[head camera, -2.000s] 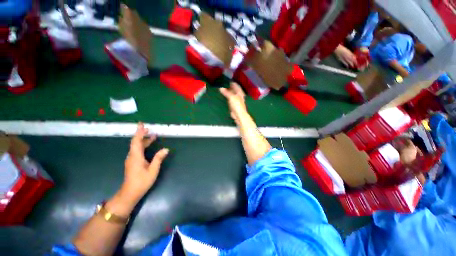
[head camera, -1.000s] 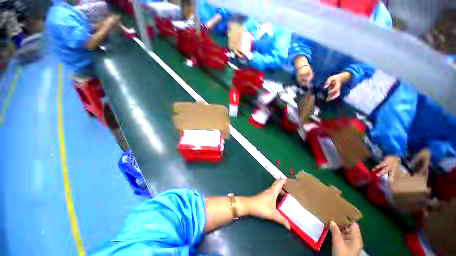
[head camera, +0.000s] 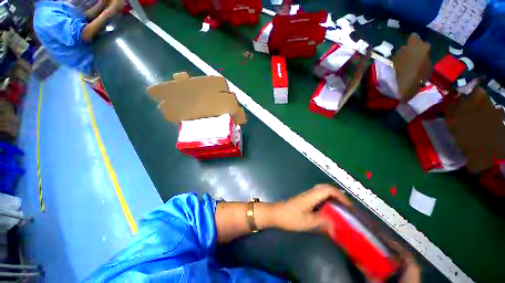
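My left hand (head camera: 304, 210), with a gold band at the wrist, grips the upper left end of a red box (head camera: 357, 240) above the dark green worktop. The box is tilted and blurred, with a pale strip along its top edge. My right hand (head camera: 408, 270) is at its lower right end, blurred and partly cut off by the bottom edge. No raised brown flap shows on this box; whether its lid is fully closed is unclear.
An open red box with a brown lid flap (head camera: 196, 99) stands on the worktop to the left. Beyond the white edge strip (head camera: 293, 138), the belt carries open boxes, a closed red box (head camera: 280, 74) and paper slips (head camera: 422, 201). A worker (head camera: 63, 33) stands upper left.
The brown flap that stood up from the held box no longer shows, and its red side now faces me. The view has shifted, with the standing open box now higher and further left.
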